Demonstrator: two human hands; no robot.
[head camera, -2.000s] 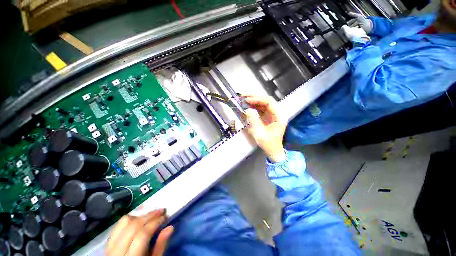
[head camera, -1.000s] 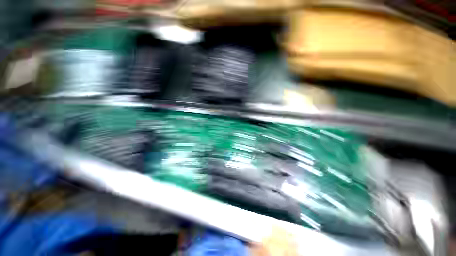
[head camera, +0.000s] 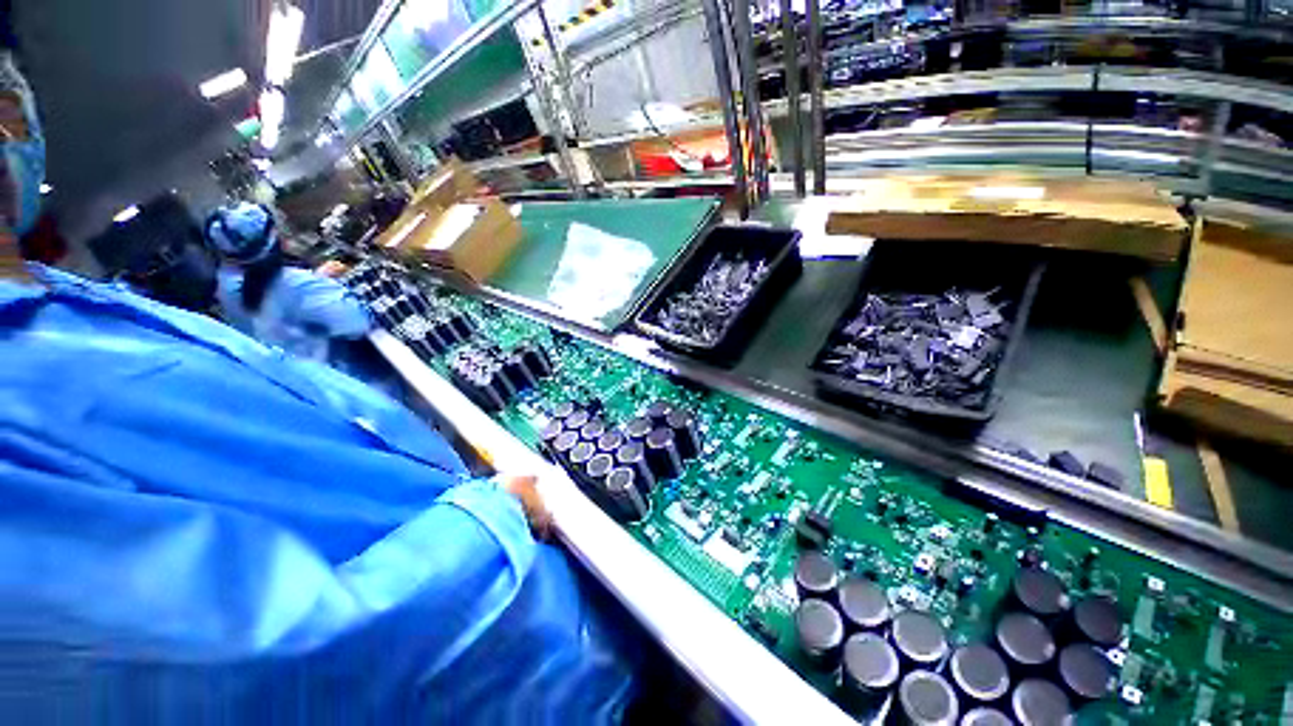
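Neither of my hands shows in the head view. Green circuit boards (head camera: 766, 489) lie in a row along the conveyor. The nearest board, at the lower right, carries a cluster of thick black capacitors (head camera: 978, 669) with grey round tops. Further clusters (head camera: 603, 451) stand on the boards towards the upper left. A bare hand (head camera: 528, 504) rests at the near white rail (head camera: 681, 617); its blue sleeve appears to belong to the neighbouring worker at the left.
The neighbour's blue smock (head camera: 255, 525) fills the lower left. Another worker (head camera: 291, 291) stands further up the line. Behind the far rail are two black bins (head camera: 922, 348) of loose parts, a clear bag (head camera: 599, 270), cardboard boxes (head camera: 1248, 319) and a yellow-handled tool (head camera: 1159, 482).
The view has swung left and up along the line. The hands seen near the rail and the carrier fixture are out of the picture; the bins and the neighbour at the left now show.
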